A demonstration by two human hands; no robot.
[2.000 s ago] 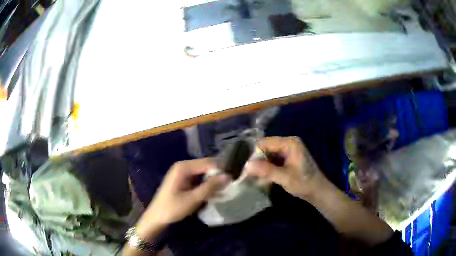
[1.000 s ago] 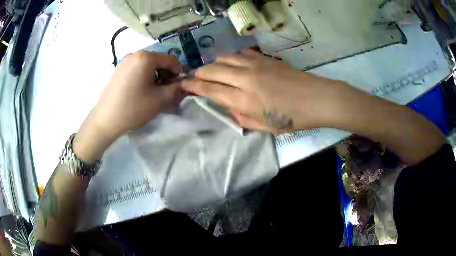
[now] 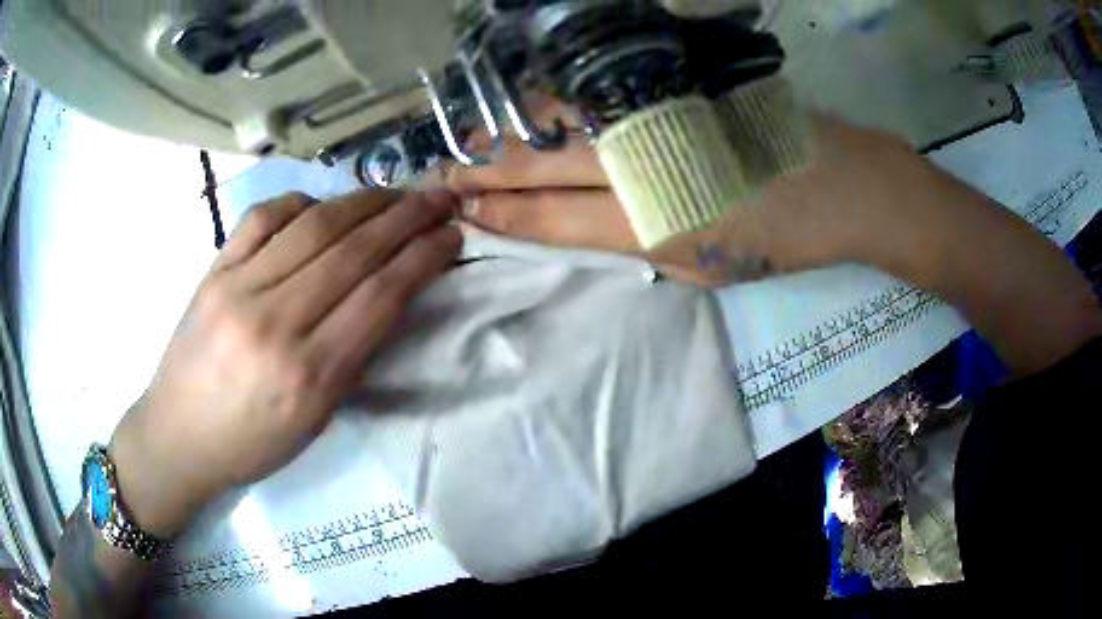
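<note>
The pale grey-beige cloth workpiece (image 3: pixel 580 399) lies on the table in front of the machine head, its near edge over the table's front edge. My left hand (image 3: pixel 302 302) lies flat on the cloth's upper left, fingers together, fingertips near the needle area. My right hand (image 3: pixel 677 206) lies along the cloth's top edge, fingers pointing left, partly hidden behind the tension dials. The fingertips of both hands nearly meet below the sewing machine head (image 3: pixel 351 61). The needles and presser foot are mostly hidden.
Two ribbed cream tension dials (image 3: pixel 677 169) and bent wire thread guides (image 3: pixel 483 109) hang close above my right hand. A printed ruler (image 3: pixel 834 345) runs along the table front. Long layered cloth lies at the far left (image 3: pixel 22 399). Cloth scraps (image 3: pixel 888 472) lie at lower right by blue plastic.
The view has moved closer to the machine head. My left hand has flattened onto the cloth, which is spread wider on the table. My right hand stays at its top edge, now partly behind the dials.
</note>
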